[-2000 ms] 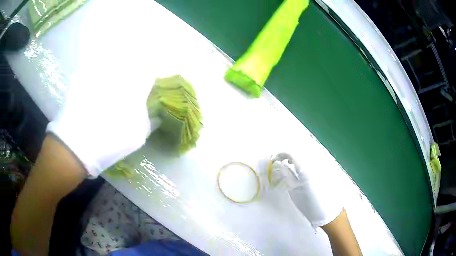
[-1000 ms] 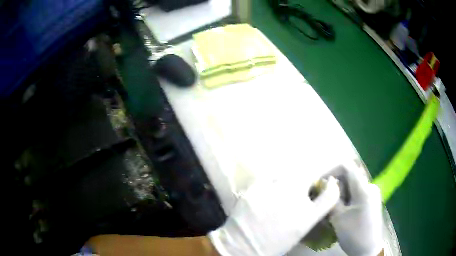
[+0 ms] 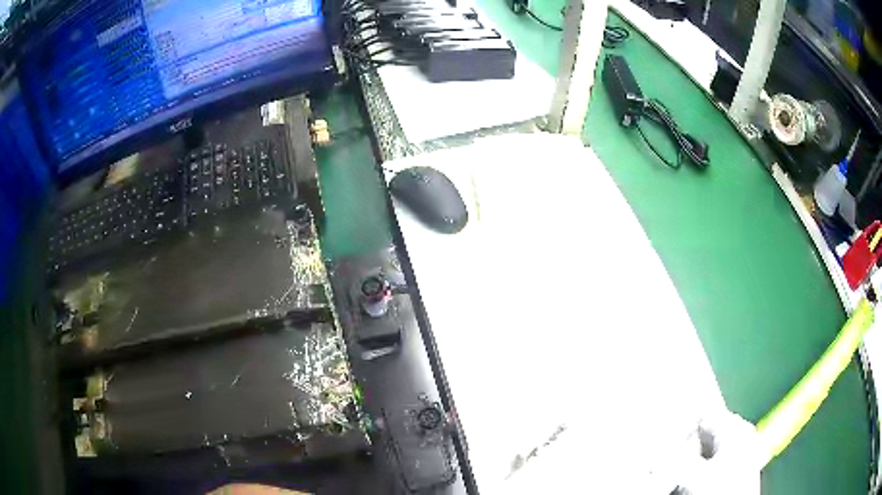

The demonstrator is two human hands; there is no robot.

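My right hand [image 3: 720,450], in a white glove, is at the lower right by the bench edge; glare and the frame edge hide its fingers and anything in them. A strip of my left forearm [image 3: 253,489] shows at the bottom edge. My left hand cannot be made out against the overexposed white bench [image 3: 551,290]. No yellow-green slips can be made out. The bright green-yellow strap [image 3: 817,387] runs across the belt, its near end beside my right hand. The black mouse [image 3: 430,198] sits at the bench's left edge.
At left are the monitor [image 3: 184,68], keyboard [image 3: 174,193], two dark fixture bays [image 3: 213,387] and a socket block [image 3: 377,300]. Black adapters [image 3: 469,58] lie beyond a pale post [image 3: 577,77]. One corded adapter [image 3: 624,87] lies on the green belt [image 3: 754,280]. A red holder [image 3: 861,256] is far right.
The view has swung toward the test station, bringing the monitor, keyboard and adapters into sight. The yellow-green stack beside the mouse no longer shows. My hands are lower in view.
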